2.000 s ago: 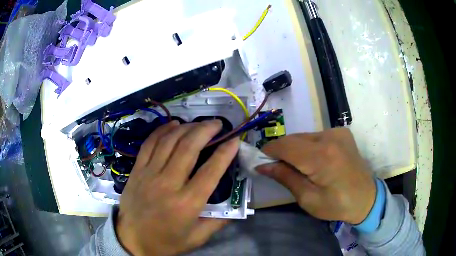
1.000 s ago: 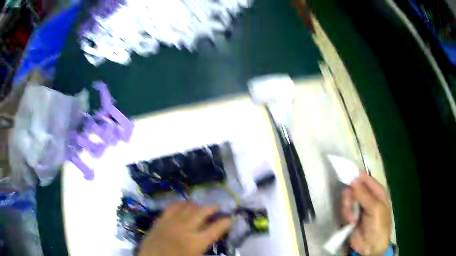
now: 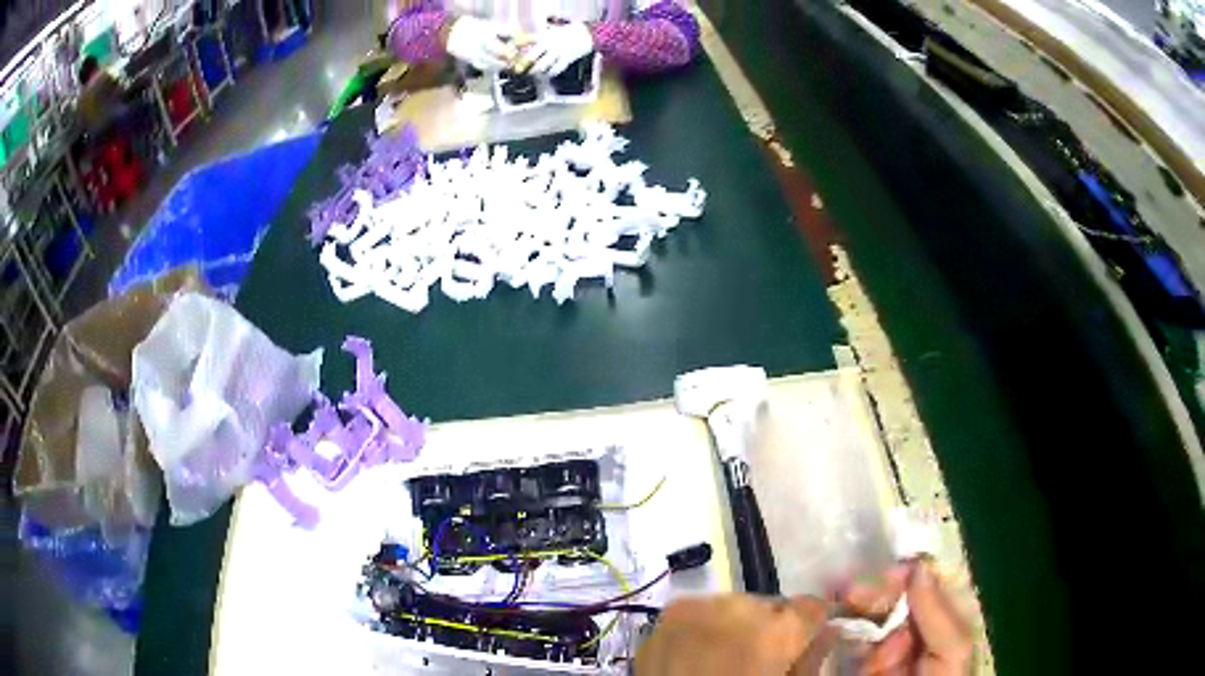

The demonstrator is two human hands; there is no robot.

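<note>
An opened white socket housing (image 3: 595, 576) lies on the white board, with rows of black socket modules (image 3: 509, 487) and yellow, blue and brown wires inside. A small black block (image 3: 689, 557) on leads lies at its right. My right hand (image 3: 936, 626), at the lower right, is closed on a small white piece (image 3: 872, 626), blurred. My left hand (image 3: 727, 638) is beside it at the bottom edge, its fingertips close to the white piece; whether they grip it is unclear. Both hands are partly cut off and are right of the housing.
A white-headed mallet (image 3: 723, 388) with a black handle lies right of the housing. Purple brackets (image 3: 346, 442) and a clear plastic bag (image 3: 212, 390) are at left. A heap of white brackets (image 3: 515, 225) is further off. Another person's gloved hands (image 3: 522, 49) work at the far end.
The view has lifted to show more of the line. My left hand has left the housing and moved right, beside my right hand. My right hand still holds the white piece.
</note>
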